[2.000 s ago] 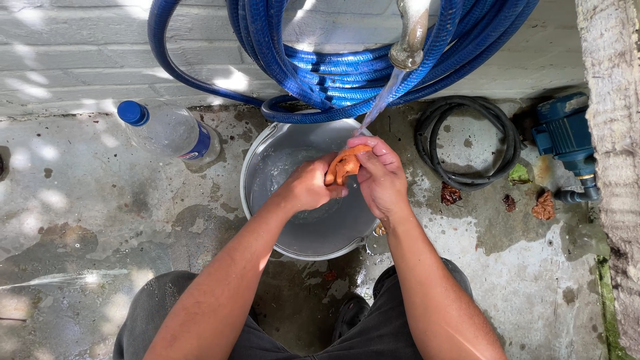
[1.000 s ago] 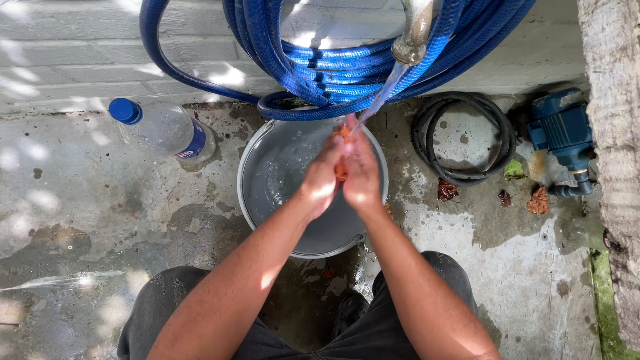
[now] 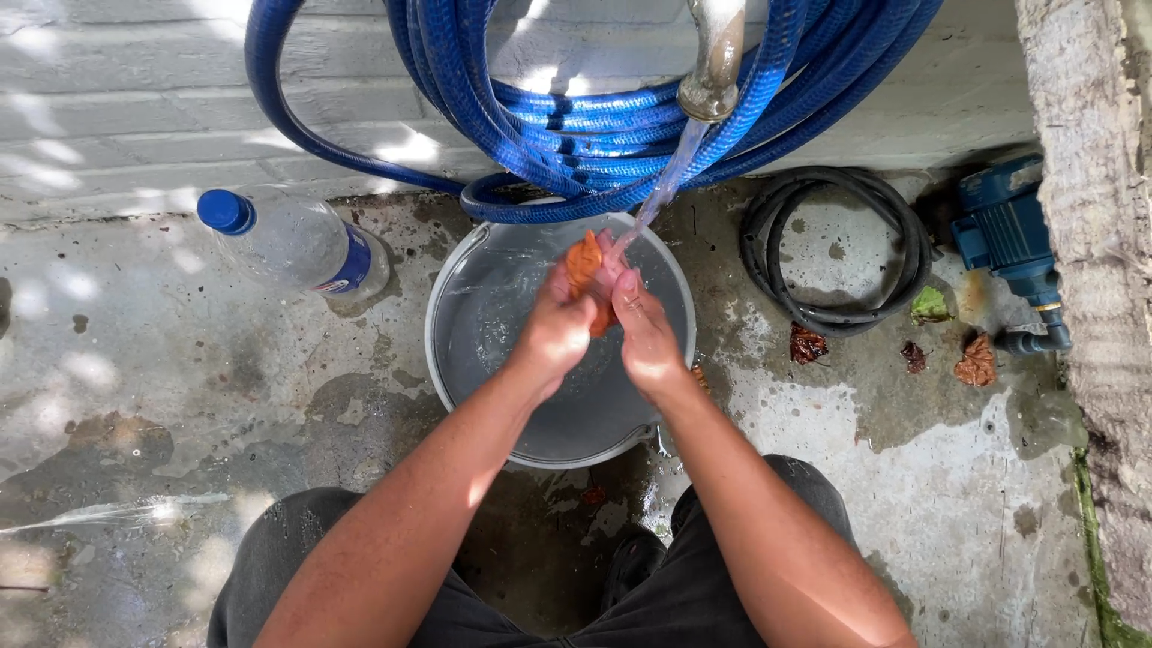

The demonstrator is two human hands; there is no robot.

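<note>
Over a grey bucket (image 3: 558,423) with water in it, my left hand (image 3: 556,328) grips a wet orange cloth (image 3: 585,261). The cloth is bunched up, with one part rising above the fingers and another hanging between the hands. My right hand (image 3: 641,324) is beside it at the right, its fingers raised against the cloth and in the running water; whether it grips the cloth is unclear. Water (image 3: 666,184) pours from a metal tap (image 3: 711,85) down onto the right fingers. The palms are partly hidden.
A coiled blue hose (image 3: 585,171) hangs on the white brick wall behind the bucket. A clear plastic bottle (image 3: 288,247) with a blue cap is at the left. To the right are a coiled black hose (image 3: 756,243), a blue pump (image 3: 1008,225), leaves and a rough post (image 3: 1080,270).
The hands were pressed together around the cloth a second ago; now they are slightly apart and more of the cloth shows. Water keeps running from the tap.
</note>
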